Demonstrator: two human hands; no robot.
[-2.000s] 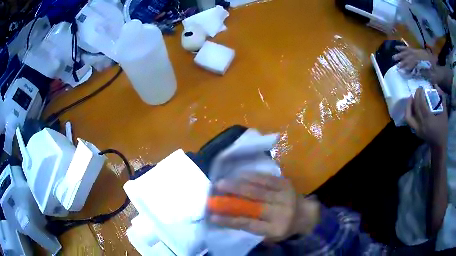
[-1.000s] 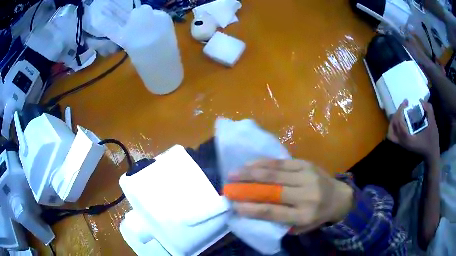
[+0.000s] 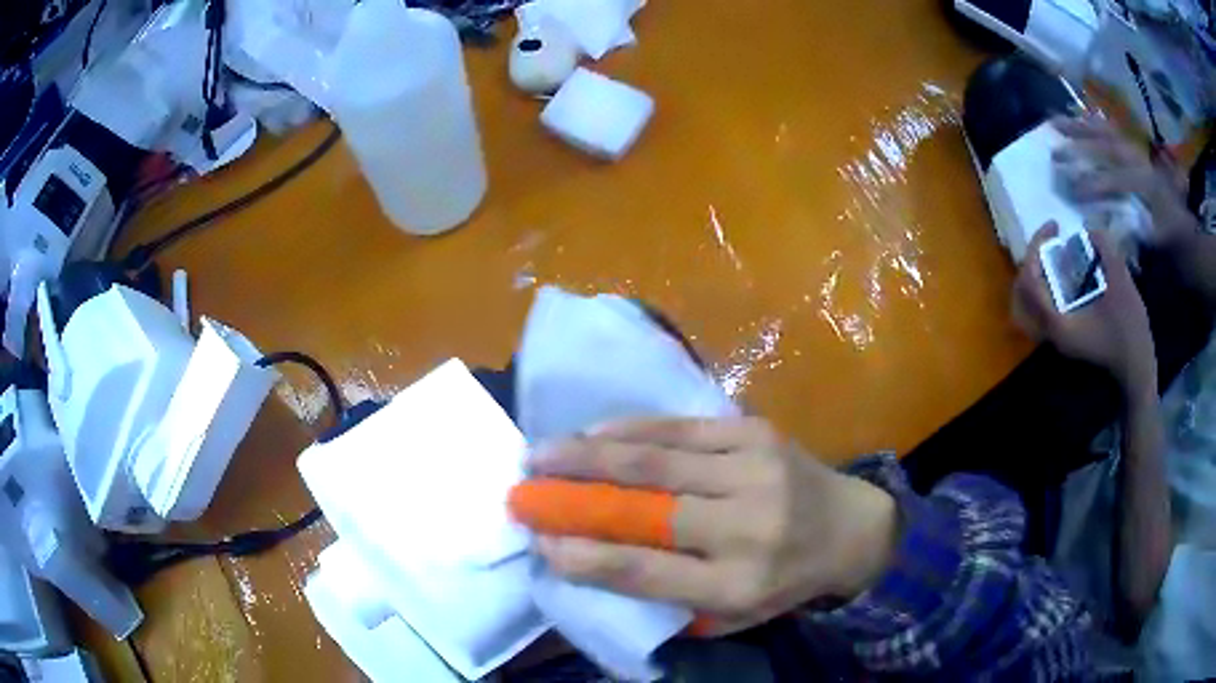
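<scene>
A glossy white security camera point(image 3: 427, 507) lies at the bottom centre, its boxy housing towards me. Its black dome end is mostly hidden under the cloth. My right hand point(image 3: 680, 514), with an orange finger cot on one finger, presses a pale grey-white wiping cloth point(image 3: 600, 354) on the camera's right side. The cloth spreads out beyond the fingertips. A black cable runs from the camera's upper left. My left hand is not in view.
Another white camera point(image 3: 147, 400) stands at the left beside more cameras. A translucent white bottle point(image 3: 414, 134), a small white block point(image 3: 598, 114) and a round white part point(image 3: 542, 59) stand on the orange-brown tabletop point(image 3: 640, 240). At the right, a coworker's hands point(image 3: 1087, 294) hold another camera.
My right hand and the cloth moved right, then back left across the camera. The camera has shifted slightly left and up. The coworker's hand is back on top of their camera.
</scene>
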